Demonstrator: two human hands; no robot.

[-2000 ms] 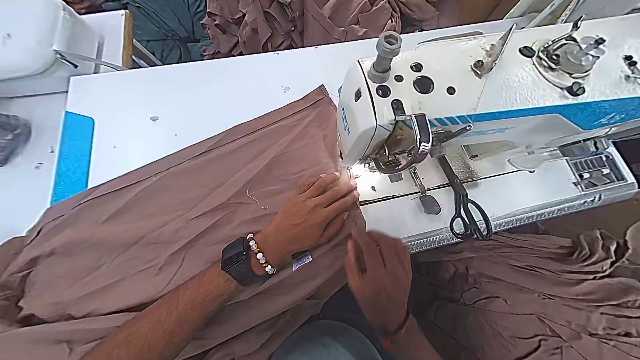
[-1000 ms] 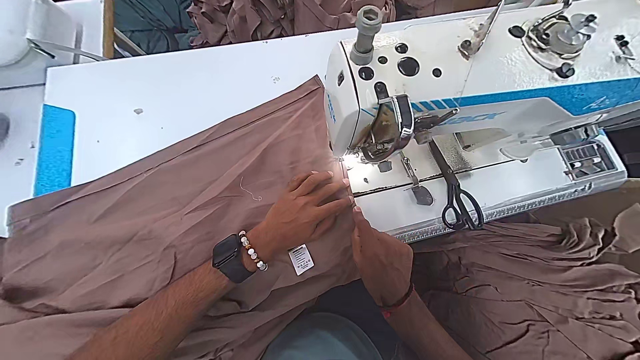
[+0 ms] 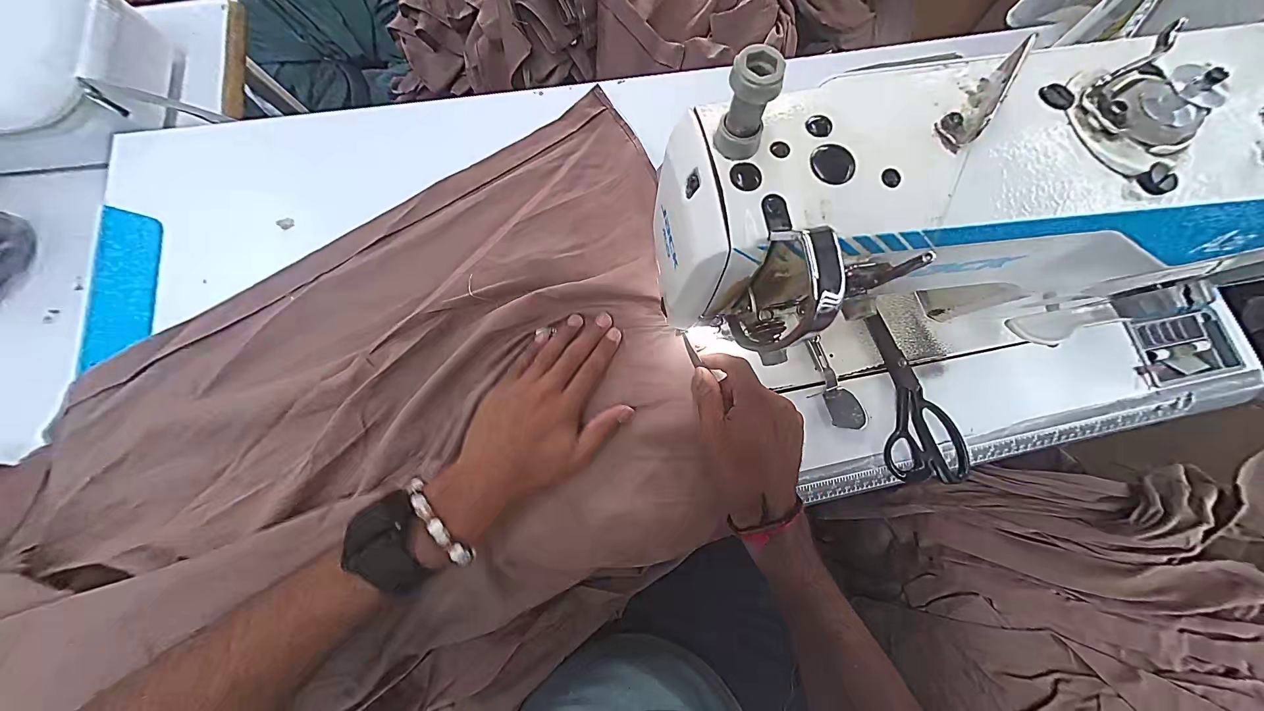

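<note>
Brown fabric (image 3: 395, 296) lies spread over the white table, its right edge under the lit needle area of a white-and-blue industrial sewing machine (image 3: 849, 158). My left hand (image 3: 543, 415) rests flat on the fabric, fingers apart, left of the needle; a black watch and a beaded bracelet are on that wrist. My right hand (image 3: 750, 434) is closed at the fabric's right edge, just below the needle. A thin dark pointed tool (image 3: 691, 351) shows between its thumb and forefinger; its exact kind is unclear. A loose thread lies on the fabric.
Black-handled scissors (image 3: 920, 434) lie on the machine bed, right of my right hand. A measuring tape strip (image 3: 1076, 432) runs along the table's front edge. More brown fabric (image 3: 1037, 583) is heaped at the lower right, and another pile (image 3: 592, 39) sits behind the table.
My left hand has moved away from the needle, leftward over the fabric. The white label seen beside that wrist earlier no longer shows. A dark pointed tool now shows in my right hand.
</note>
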